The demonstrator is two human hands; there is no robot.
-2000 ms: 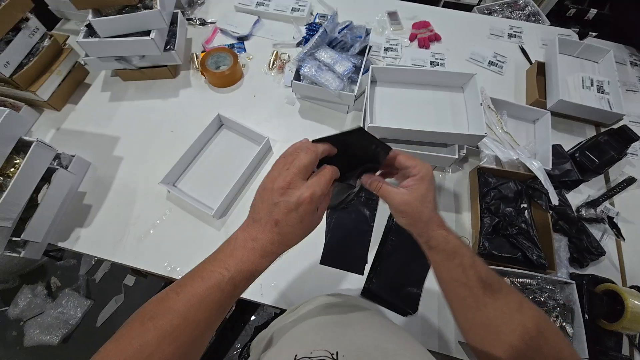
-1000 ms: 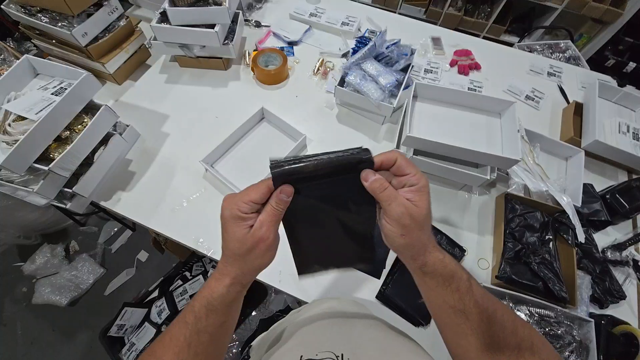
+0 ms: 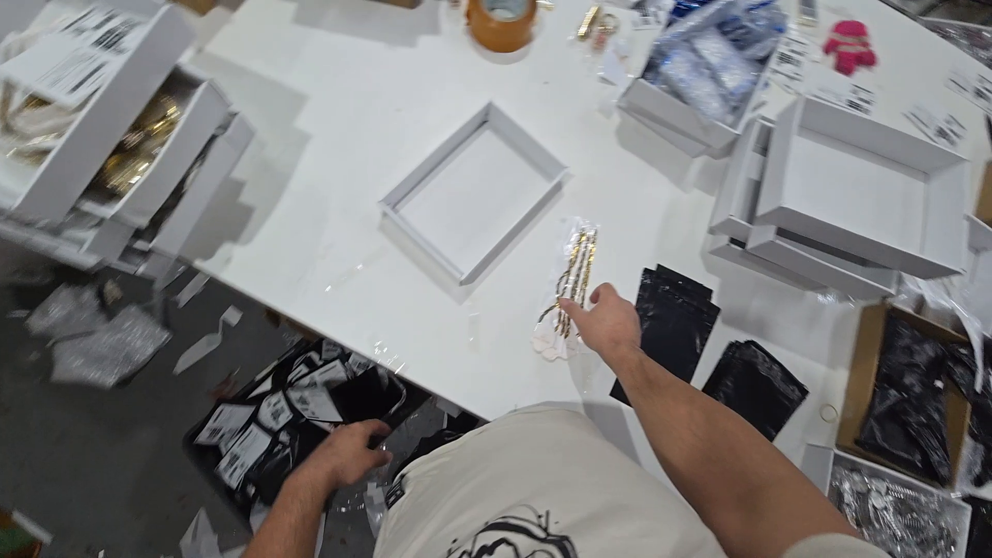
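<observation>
My right hand [image 3: 608, 318] reaches over the white table, its fingertips at a clear bag of gold-coloured chains [image 3: 575, 271]; whether they grip it I cannot tell. Right beside that hand lies a stack of black plastic pouches [image 3: 678, 322], with a second black stack [image 3: 756, 387] further right. My left hand [image 3: 353, 456] is low, past the table edge, over a dark bin of black packages with white labels [image 3: 267, 434]. Its fingers are apart and nothing shows in them. An empty white box lid [image 3: 477, 194] rests on the table, up and left of the bagged chains.
Stacked white boxes [image 3: 182, 155] stand at the left, more [image 3: 860, 186] at the right. A box of blue-and-clear packets [image 3: 697, 116], a roll of orange tape [image 3: 501, 23] and pink knitted gloves [image 3: 850, 46] are farther back. A cardboard box [image 3: 864, 387] holds black plastic.
Both hands have let go of the black pouches they held, which now lie on the table. My left hand has moved down to the bin. The bagged chains now show on the table.
</observation>
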